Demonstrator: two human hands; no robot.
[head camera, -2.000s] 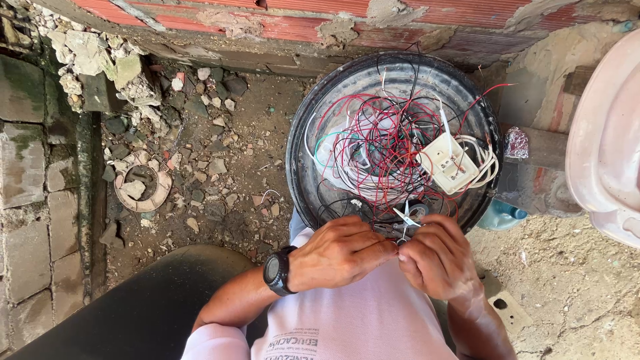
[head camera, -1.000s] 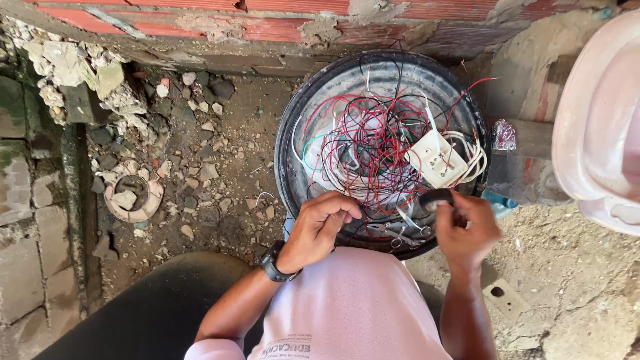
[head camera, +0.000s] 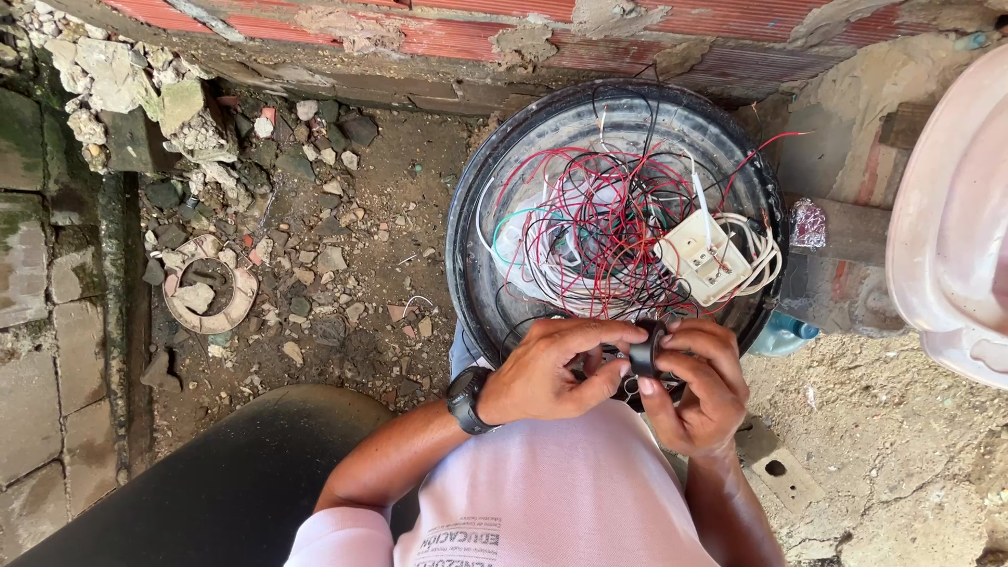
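Observation:
A roll of black tape (head camera: 644, 348) is between my two hands, over the near edge of a round black plastic tub (head camera: 461, 236). My right hand (head camera: 701, 382) grips the roll from its right side. The fingertips of my left hand (head camera: 563, 366) are at its left side, thumb and index finger apart. In the tub lies a tangle of red and black wires (head camera: 606, 220). A cream plastic electrical box (head camera: 703, 256) sits at the tangle's right, beside a coiled white cable (head camera: 764, 256). Metal scissor handles show partly below the tape, mostly hidden by my hands.
A brick wall (head camera: 472, 39) runs behind the tub. At the right are a pale pink plastic basin (head camera: 945, 213), crumpled foil (head camera: 808, 224) and a bluish plastic bottle (head camera: 780, 334). Rubble (head camera: 323, 260) and a broken ring (head camera: 211, 283) lie on the ground at the left.
Two seconds ago both hands were together at scissors; one second ago they were apart, the black roll in my right hand. Now my left hand has moved right to the roll.

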